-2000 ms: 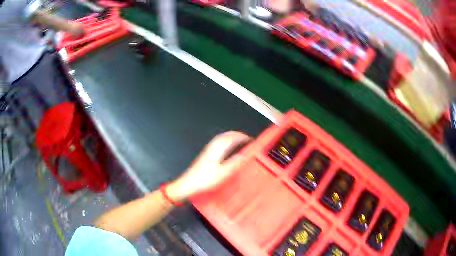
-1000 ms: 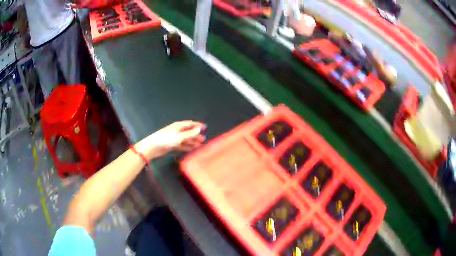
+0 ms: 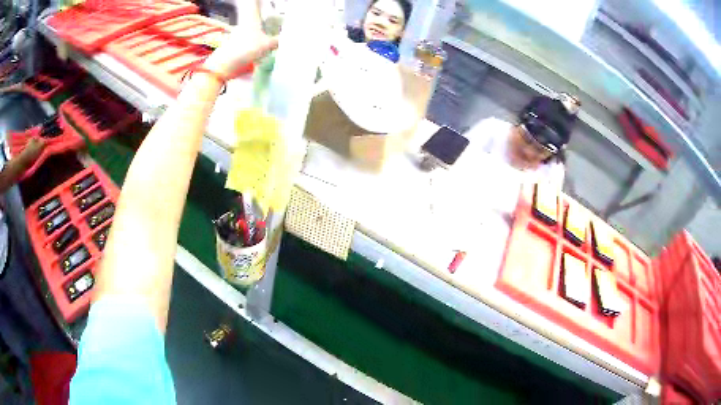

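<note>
My left hand (image 3: 243, 49) is raised at the top left of centre, beside the upper part of a pale post (image 3: 294, 87). It is blurred and its fingertips run into the bright post, so I cannot tell whether it holds anything. Yellow paper notes (image 3: 257, 158) hang on the post below the hand. A patterned pen cup (image 3: 242, 259) with red and dark pens is fixed lower on the post. My right hand is out of the picture.
A red tray of black phones (image 3: 49, 257) lies at left, beside my forearm. Stacked red trays (image 3: 118, 20) stand at upper left. Another red tray (image 3: 522, 273) with phones is on the raised shelf, near two people. A small dark piece (image 3: 217, 336) lies on the bench.
The view has swung up and to the right. My left hand has left the edge of the red phone tray and risen to the post. That near tray is out of view.
</note>
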